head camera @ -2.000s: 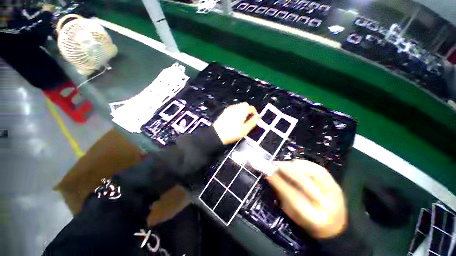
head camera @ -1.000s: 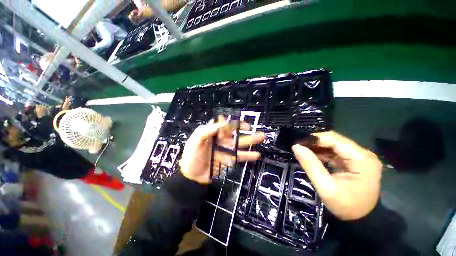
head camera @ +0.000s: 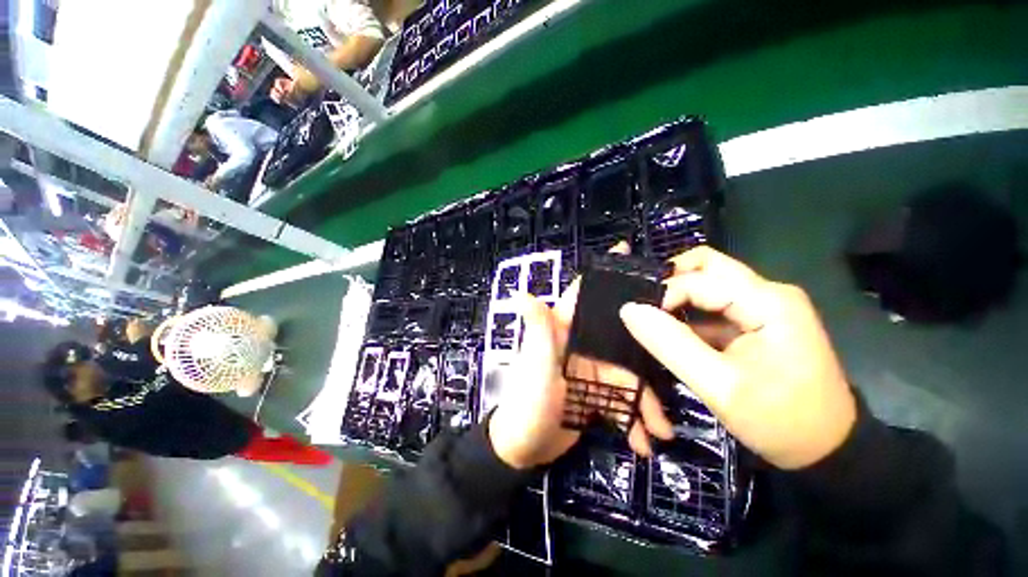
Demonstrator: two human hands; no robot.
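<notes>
A small black part (head camera: pixel 612 327) with a grille-like lower end is held over the tray. My left hand (head camera: pixel 539 389) holds it from the left and below, with fingers behind it. My right hand (head camera: pixel 758 358) grips its right side, the thumb on its flat black face. The glossy black blister tray (head camera: pixel 473 231) lies beneath both hands. A die-cut adhesive sheet (head camera: pixel 508 295) lies across the tray, partly hidden by my left hand; its upper end shows open white frames. White rectangular frames (head camera: pixel 392 375) show in pockets at the tray's left.
White waste strips (head camera: pixel 342 366) lie at the tray's left end, near a cream fan (head camera: pixel 218 351). A black pile (head camera: pixel 938 255) sits on the bench at right. A green strip (head camera: pixel 631 85) with a white edge runs behind. Other people are at the left and across the strip.
The black part and its grille now show clearly between both hands, which have come together over the tray. The view has turned, showing more of the line at left.
</notes>
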